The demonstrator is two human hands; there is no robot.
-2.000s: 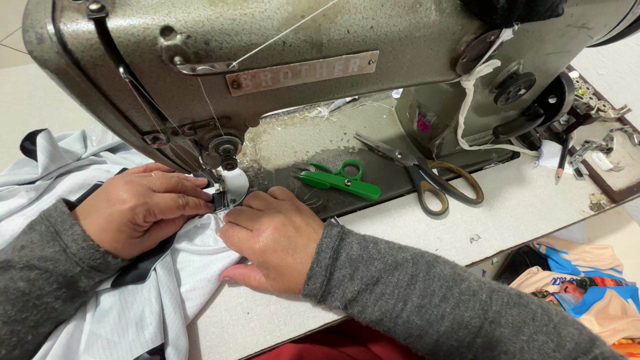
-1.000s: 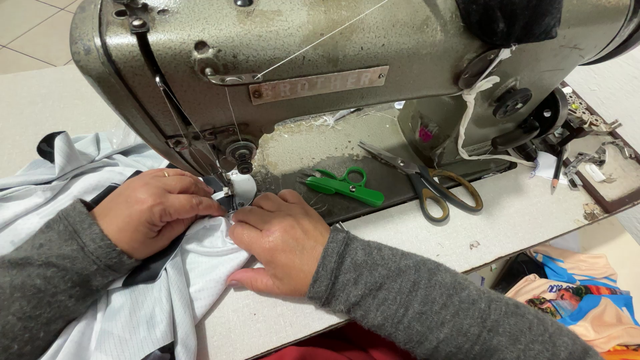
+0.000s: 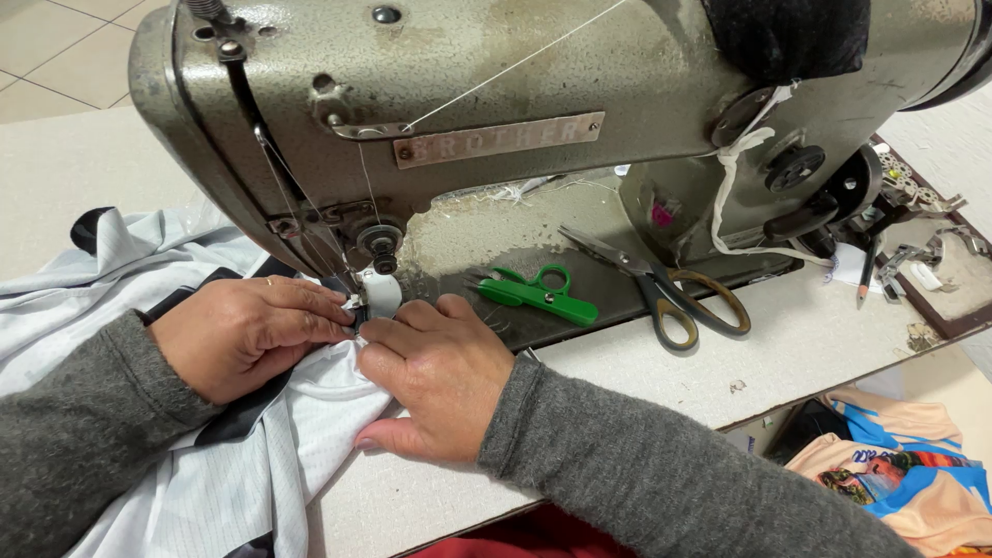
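Observation:
White fabric with black bands (image 3: 225, 496) lies over the left of the sewing table and runs up to the presser foot (image 3: 356, 306) of a Brother sewing machine (image 3: 496, 93). My left hand (image 3: 248, 333) presses on the fabric just left of the foot, fingertips close to it. On the right side of the foot, my right hand (image 3: 434, 380) grips the fabric edge, with the thumb apart and lower down. White thread runs down the machine's head to the needle area. Fingers and cloth partly hide the stitching spot.
Green thread snips (image 3: 539, 294) and dark-handled scissors (image 3: 666, 287) lie beside the machine bed. A pencil (image 3: 868, 267), bobbins (image 3: 899, 170) and metal presser feet (image 3: 903, 263) are at the right. Colourful printed fabric (image 3: 907, 465) is below the table's right edge.
The view has shifted somewhat. Both hands stay at the presser foot, and the snips and scissors lie as before.

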